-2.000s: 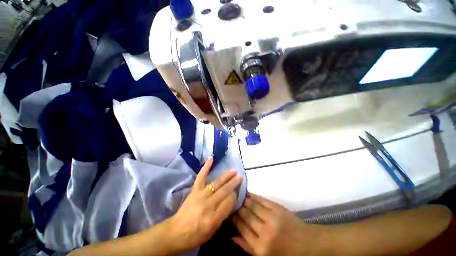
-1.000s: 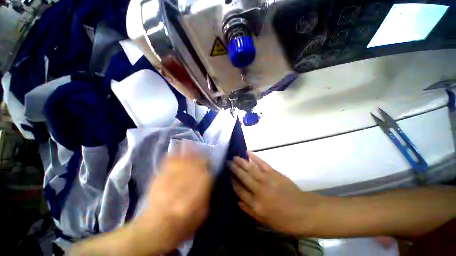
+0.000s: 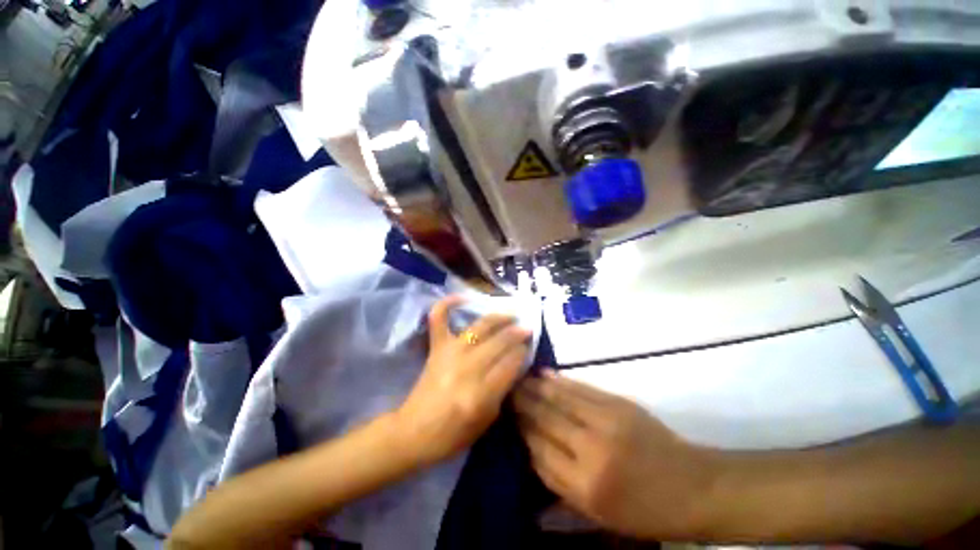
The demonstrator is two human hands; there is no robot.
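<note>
The navy garment (image 3: 355, 365), pale grey-blue side up, lies under the needle area of the white sewing machine (image 3: 484, 118). My left hand (image 3: 467, 376), with a ring, presses and pinches the pale cloth just in front of the presser foot (image 3: 527, 281). My right hand (image 3: 586, 446) holds the garment's right edge beside it, fingertips close to my left hand. A navy part of the cloth hangs down between my hands. The fingertips of both hands are partly hidden by cloth.
A large heap of navy and pale cloth (image 3: 193, 258) lies left of the machine head. Blue-handled thread snips (image 3: 903, 349) lie on the white table (image 3: 709, 392) at the right. A blue-capped tension knob (image 3: 604, 191) and a control panel (image 3: 806, 134) are on the machine.
My left hand, blurred a second ago over the folded cloth, now presses it near the needle. The navy strip that showed between my hands is now mostly covered by pale cloth. The view has shifted.
</note>
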